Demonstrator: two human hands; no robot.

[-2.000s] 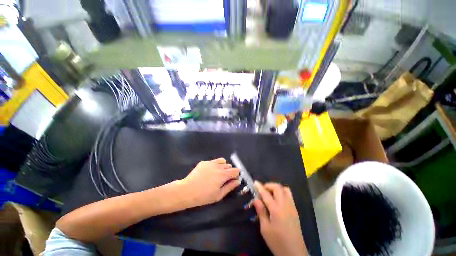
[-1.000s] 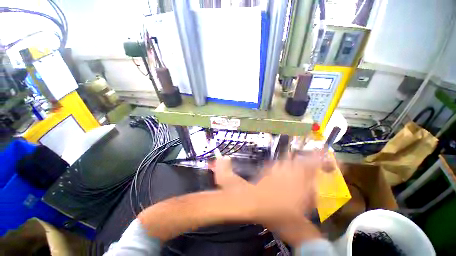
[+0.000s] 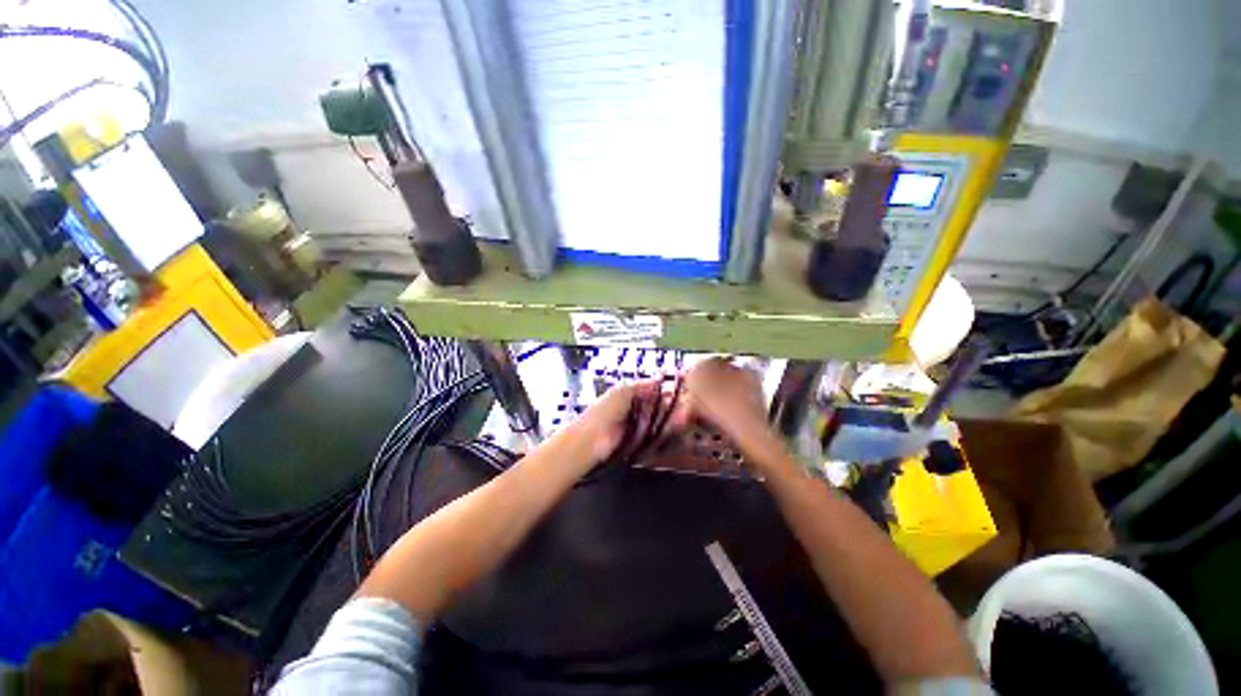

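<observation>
My left hand (image 3: 633,419) is at the mould between the posts, closed around several dark cables (image 3: 651,416). My right hand (image 3: 721,394) is beside it over the mould; its fingertips are hidden and I cannot tell what they hold. The mould base plate (image 3: 687,453) with round holes shows below the hands. A narrow silver loading bar (image 3: 749,612) lies on the black mat (image 3: 544,598), slanting, with small pegs and cable ends along its left side.
The green press platen (image 3: 517,316) spans above the hands, between guide posts (image 3: 506,394). Black cable loops (image 3: 395,449) hang at left over the dark side table (image 3: 306,422). A yellow box (image 3: 939,510), cardboard box and white scrap bucket (image 3: 1170,612) stand at right.
Both hands have moved forward from the mat to the mould. The loading bar, between the hands two seconds ago, now lies on the mat. The view has tilted up.
</observation>
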